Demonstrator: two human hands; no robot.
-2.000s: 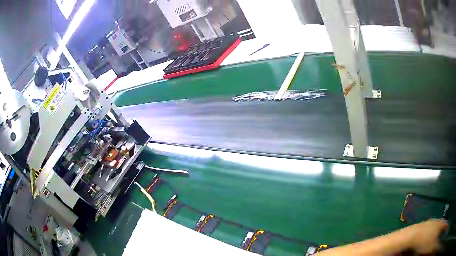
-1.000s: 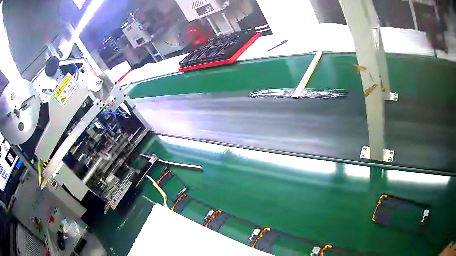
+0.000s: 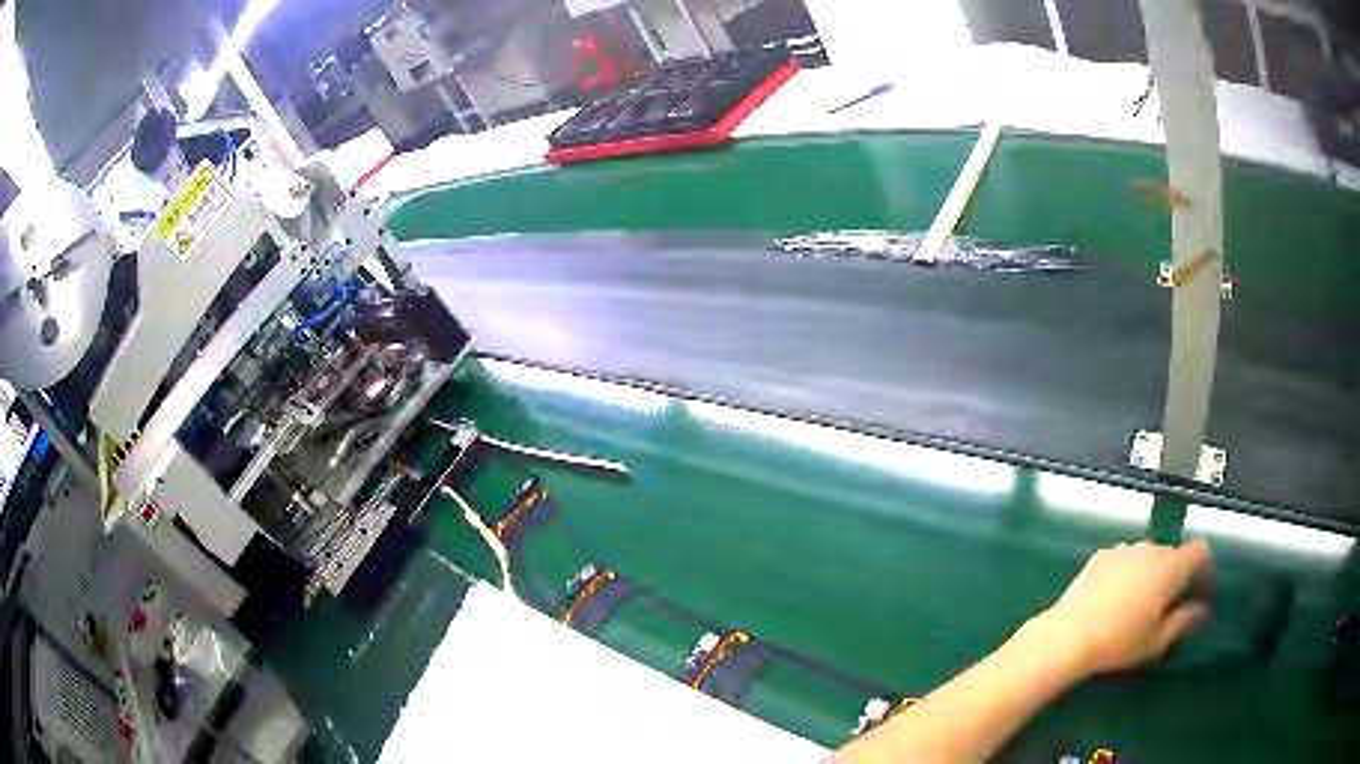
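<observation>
One bare hand is in view, which looks like my left hand [image 3: 1141,605]; its forearm comes up from the bottom edge, fingers curled and pointing right. A blurred dark shape [image 3: 1268,615], perhaps a thin black frame, is just right of the fingers; whether they grip it I cannot tell. My right hand is not in view. Thin black frames with orange strips and whitish patches, one of them here [image 3: 731,664], lie in a row on the green surface [image 3: 835,552]. The forearm hides part of the row.
A machine [image 3: 321,433] with exposed metal parts stands at left. A white sheet [image 3: 582,694] lies at bottom centre. A grey post [image 3: 1193,343] rises beyond the hand. A grey belt [image 3: 671,321] carries silvery strips [image 3: 1029,257]. A black tray with red edge [image 3: 671,105] is at the back.
The hand was only a sliver at the lower right corner a second ago; now hand and forearm reach over the green surface, where a black frame lay plainly visible. The view has shifted slightly.
</observation>
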